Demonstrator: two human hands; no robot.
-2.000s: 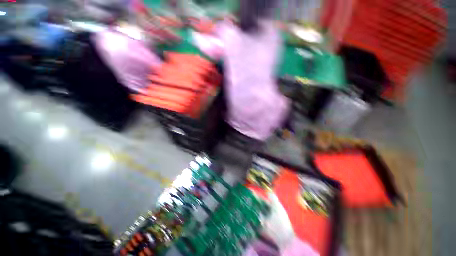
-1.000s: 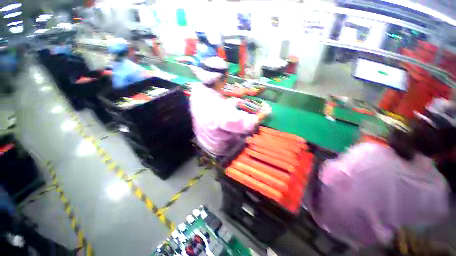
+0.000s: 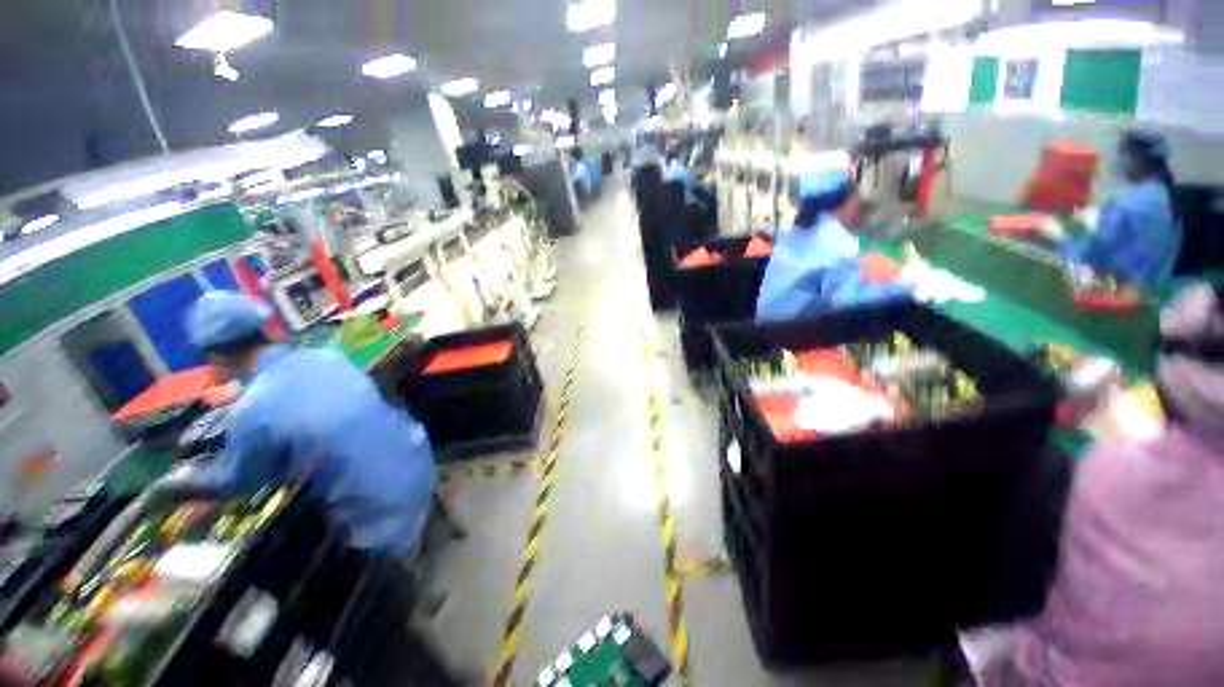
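Note:
The green circuit board (image 3: 607,660) shows only as a corner at the bottom edge of the view, a little right of the middle. White blocks line its upper left edge and a dark grey block sits at its right. The rest of the board is cut off by the frame. Neither of my hands is in the picture, so how the board is held cannot be seen.
A floor aisle (image 3: 597,497) between yellow-black lines runs ahead. A stacked black bin (image 3: 893,537) stands close on the right, beside a person in pink (image 3: 1141,537). On the left, a person in blue (image 3: 322,436) sits by a black bin of parts (image 3: 255,570).
The view has swung left and up, now looking along the aisle. The black bins on the right are nearer. Less of the board shows, and it sits further right in the picture.

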